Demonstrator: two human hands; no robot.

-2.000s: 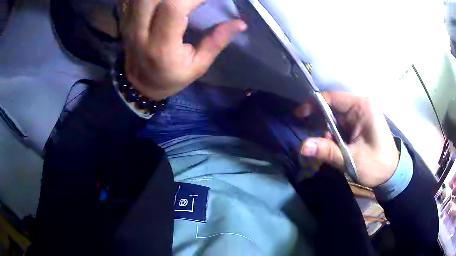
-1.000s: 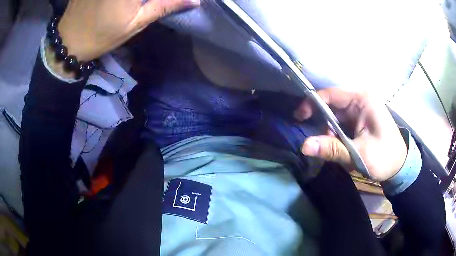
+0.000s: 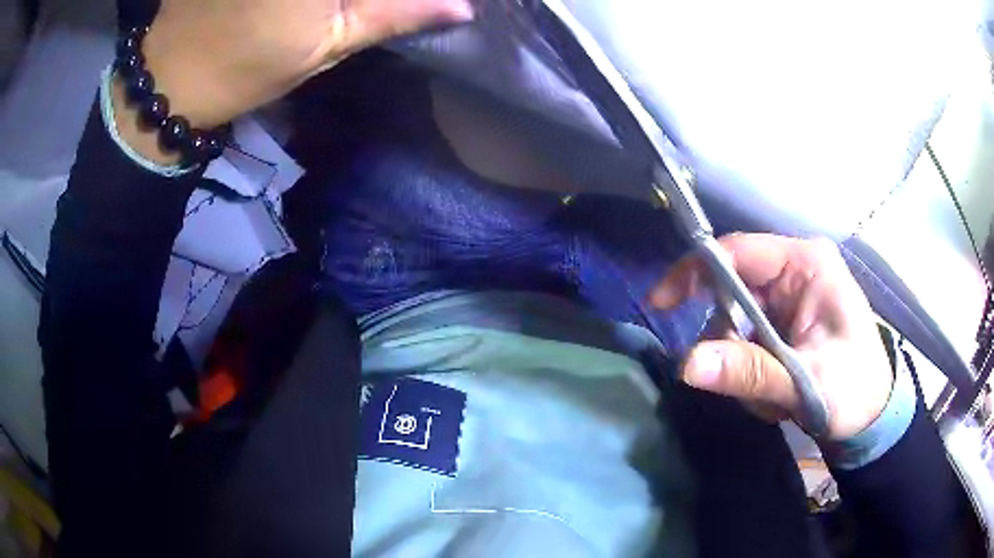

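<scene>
The long metal tailor's shears (image 3: 685,199) run diagonally from the top centre down to my right hand (image 3: 801,327). My right hand is closed round their loop handles. A light grey garment panel (image 3: 763,98), very bright, lies beside the blades at the upper right, and greyish cloth (image 3: 512,120) hangs on their other side. My left hand (image 3: 245,55) is at the top left, cut off by the frame's upper edge, with the thumb stretched to the right over the cloth. Whether its fingers grip the cloth cannot be seen.
Light grey cloth pieces with dark thread lines (image 3: 229,229) hang at the left, beside my left sleeve. A small orange-red thing (image 3: 218,390) lies below them. My blue-clad lap (image 3: 436,234) and teal apron (image 3: 523,414) are below the work. A white surface (image 3: 965,185) is at the right.
My left hand has moved left from two seconds ago, uncovering the grey pieces. My right hand with the shears has shifted slightly down and right. The bright panel's edge now hangs near my right wrist.
</scene>
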